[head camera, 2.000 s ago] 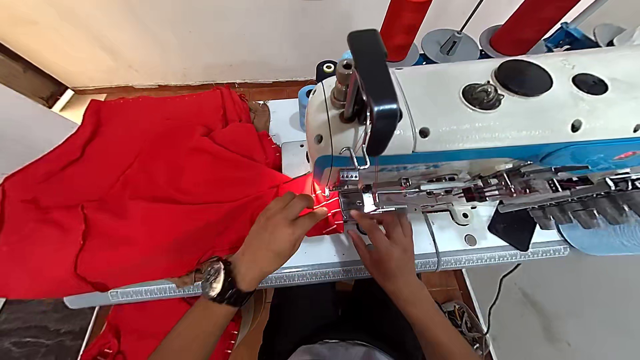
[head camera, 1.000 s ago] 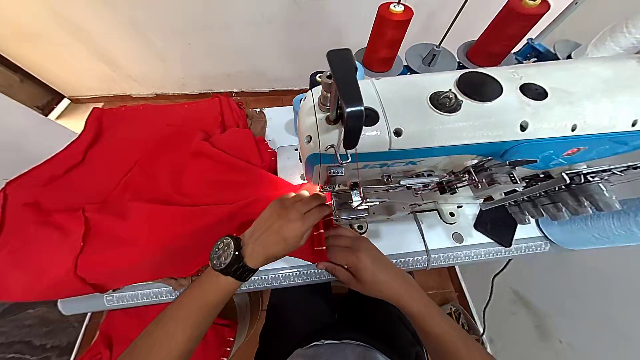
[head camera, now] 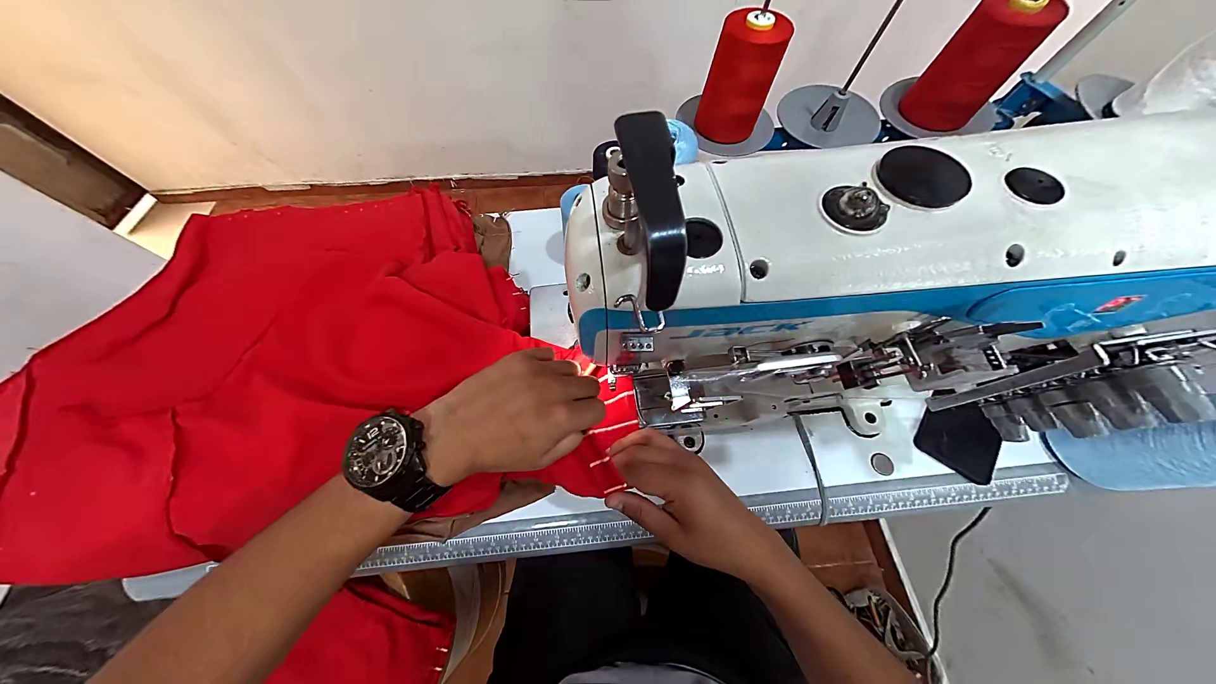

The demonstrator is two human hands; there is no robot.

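Observation:
Red fabric (head camera: pixel 313 351) spreads over the left of the machine table, its narrow striped end lying by the needle area of a white and blue Jack sewing machine (head camera: pixel 817 228). My left hand (head camera: pixel 518 413), with a black watch at the wrist, presses on the fabric just left of the presser foot, fingers curled; its fingertips are partly hidden. Thumb and fingers of my right hand (head camera: pixel 674 494) pinch the fabric's near striped edge, below a metal folder attachment (head camera: pixel 670 394).
Two red thread cones (head camera: pixel 744 76) stand behind the machine. A ruler strip (head camera: pixel 532 541) runs along the table's front edge. More red fabric (head camera: pixel 366 641) hangs below at the left. A black cable (head camera: pixel 955 575) hangs at the right.
My right hand has moved from beside the metal attachment to the near edge of the red fabric and taken hold there. My left hand stays on the fabric near the needle.

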